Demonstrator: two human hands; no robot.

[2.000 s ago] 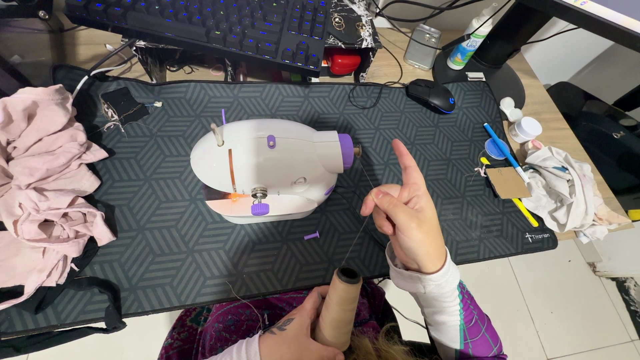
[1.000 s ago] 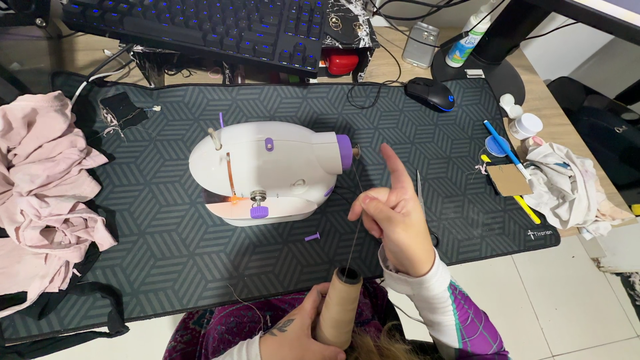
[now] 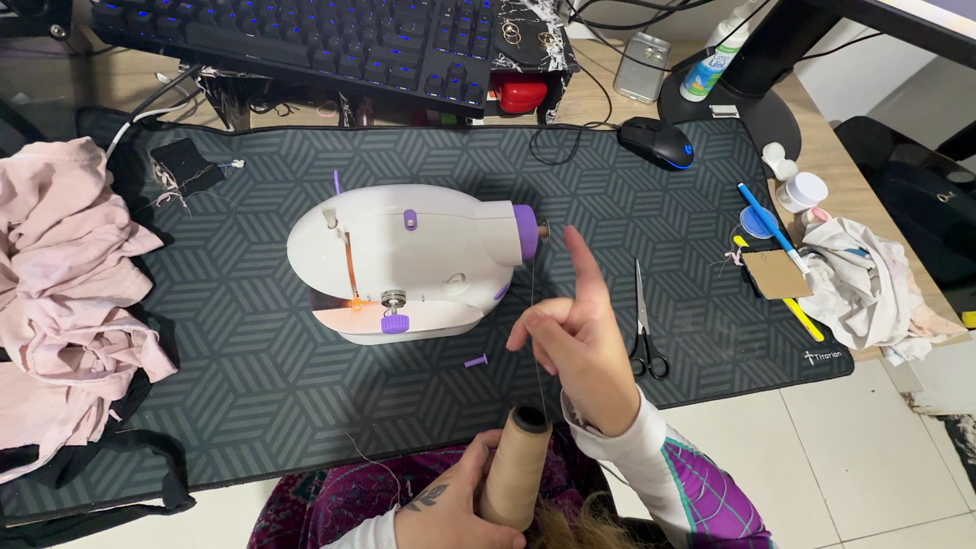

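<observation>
A white and purple mini sewing machine (image 3: 412,252) lies on the dark patterned desk mat, a small metal bobbin (image 3: 543,231) at its purple handwheel. My left hand (image 3: 457,496) is wrapped around a beige cone of thread (image 3: 515,473) at the mat's near edge, its open top facing up. A thin thread (image 3: 537,335) runs from the cone up to the handwheel end. My right hand (image 3: 583,335) is raised beside that thread, index finger extended, the other fingers curled; whether they touch the thread cannot be told. A small purple spool pin (image 3: 476,361) lies before the machine.
Black-handled scissors (image 3: 643,328) lie right of my right hand. Pink fabric (image 3: 69,290) is heaped at the left. A keyboard (image 3: 305,46) and a mouse (image 3: 654,142) are at the back. White cloth (image 3: 869,282), a blue marker (image 3: 770,226) and cardboard (image 3: 776,274) are at the right.
My right hand has shifted slightly, and the scissors, mostly hidden behind it two seconds ago, now show fully. My left hand still holds the cone.
</observation>
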